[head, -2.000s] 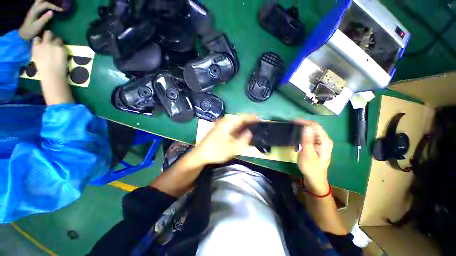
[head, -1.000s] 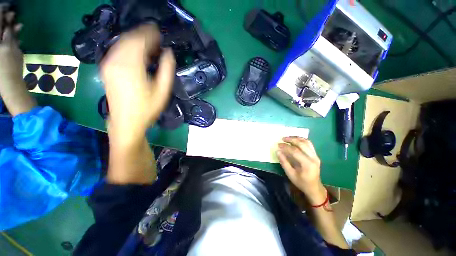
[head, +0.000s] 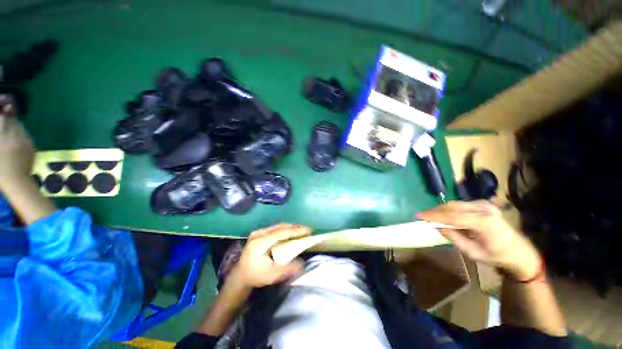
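A long white and pale yellow liner sheet (head: 372, 237) is stretched between my two hands at the bench's front edge, seen at a slant and slightly curved. No black pads can be made out on it. My left hand (head: 273, 255) grips its left end, where a corner curls up. My right hand (head: 487, 235) holds its right end between thumb and fingers. Glossy black oval housings (head: 228, 185) lie in a heap on the green bench beyond, left of centre.
A white and blue screw feeder (head: 392, 112) stands beyond the sheet, with an electric screwdriver (head: 431, 170) beside it. A single housing (head: 323, 146) lies left of it. A large carton (head: 494, 146) of black parts is at right. A co-worker's blue sleeve (head: 82, 255) and pad sheet (head: 78, 174) are at left.
The black piece held earlier is out of my hands. My left hand has come back from the heap to the sheet, which is now lifted at the bench edge. The view has shifted.
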